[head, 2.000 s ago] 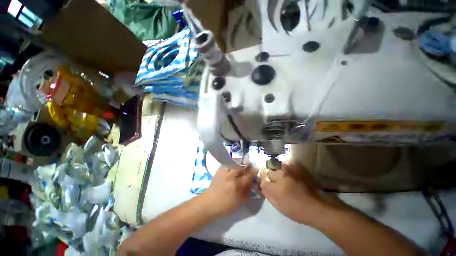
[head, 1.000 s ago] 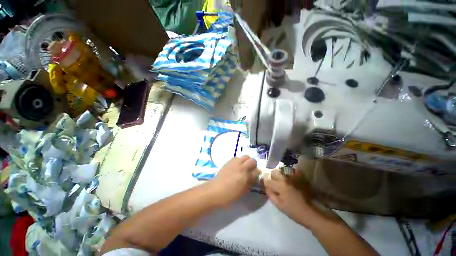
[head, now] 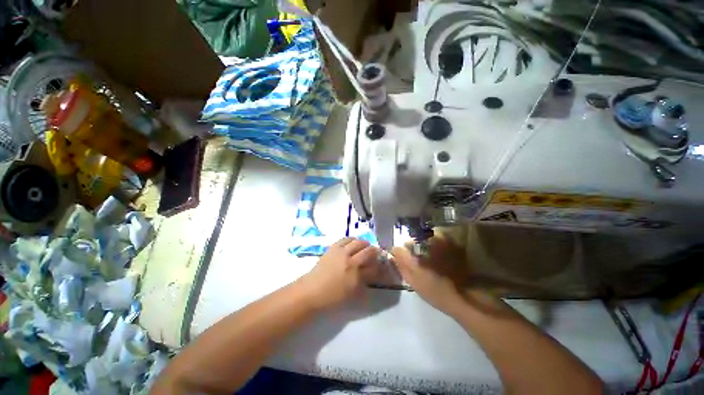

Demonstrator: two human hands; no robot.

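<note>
A blue-and-white checked piece with a round opening [head: 307, 224] lies flat on the white table, its right part under the lit end of the white sewing machine head [head: 417, 166]. My left hand [head: 343, 270] rests on the fabric's near edge, fingers bent down just left of the needle area. My right hand [head: 428, 274] is close beside it, below the presser foot, fingertips at the fabric edge. The fingertips nearly meet; they pinch or press the fabric there. The needle and the fabric's right end are mostly hidden by the machine head and fingers.
A stack of checked pieces [head: 266, 104] stands behind the work. White pieces [head: 494, 46] lie on top of the machine. At left are a dark phone [head: 181, 176], a crumpled pale heap [head: 73, 285] and a yellow object [head: 93, 139]. A slim metal tool [head: 629, 332] and red cords [head: 676, 351] lie right.
The view has shifted, moving the machine and stack leftward in the picture since one second ago. The checked piece reaches slightly less far left of the machine head. Both hands remain at the fabric.
</note>
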